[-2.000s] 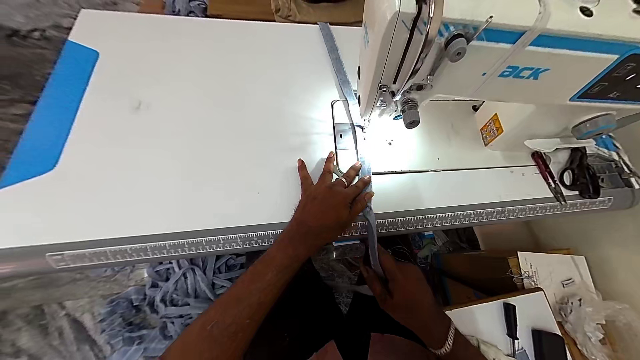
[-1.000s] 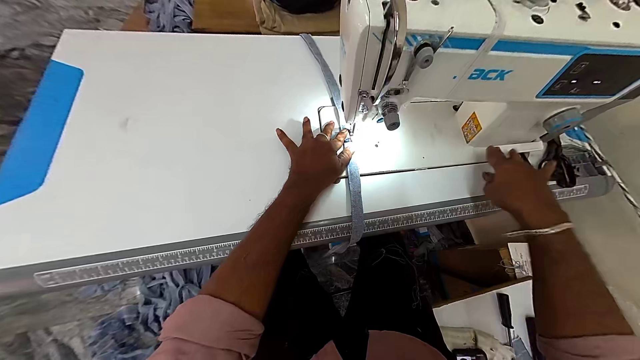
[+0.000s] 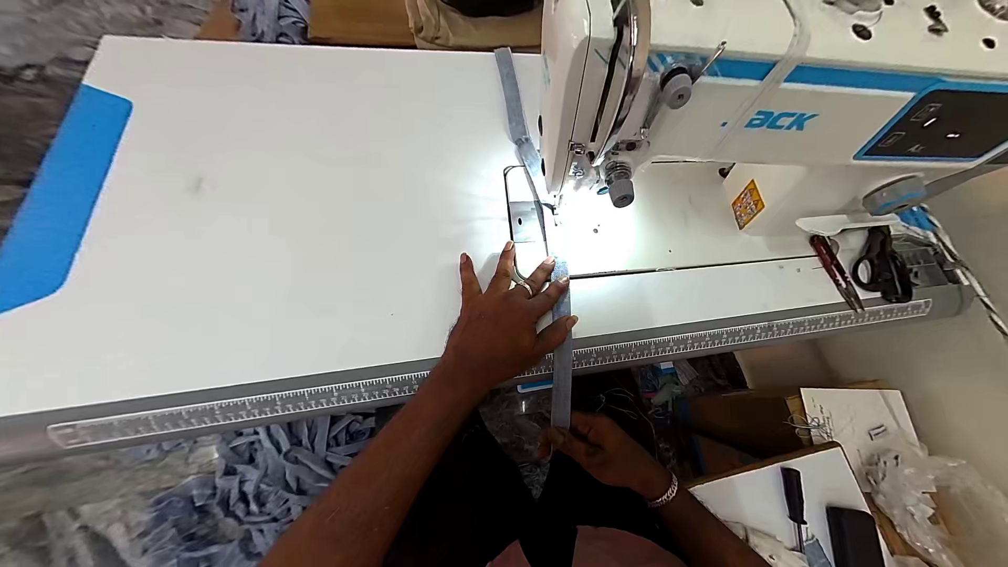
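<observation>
A narrow strip of blue-grey fabric (image 3: pixel 561 370) runs from the far edge of the white sewing table, past the needle area of a Jack sewing machine (image 3: pixel 587 102), and down over the near edge. My left hand (image 3: pixel 504 323) lies on the table just in front of the needle area, fingers spread, with its fingertips pressing on the strip. Below the table edge, my right hand (image 3: pixel 602 449) pinches the strip's lower part between thumb and fingers. The machine's lamp brightly lights the needle area, so the needle itself is hard to make out.
A ruler strip (image 3: pixel 236 409) runs along the table's front edge. Red-handled snips (image 3: pixel 836 272) and black scissors (image 3: pixel 882 265) lie at the right. A heap of fabric strips (image 3: pixel 276 480) is below left. A second white surface (image 3: pixel 756 492) at lower right holds a black-handled tool (image 3: pixel 794 496).
My right hand has moved from beside the scissors at the right end down to the strip below the table edge. My left hand has shifted from the needle area toward the front edge.
</observation>
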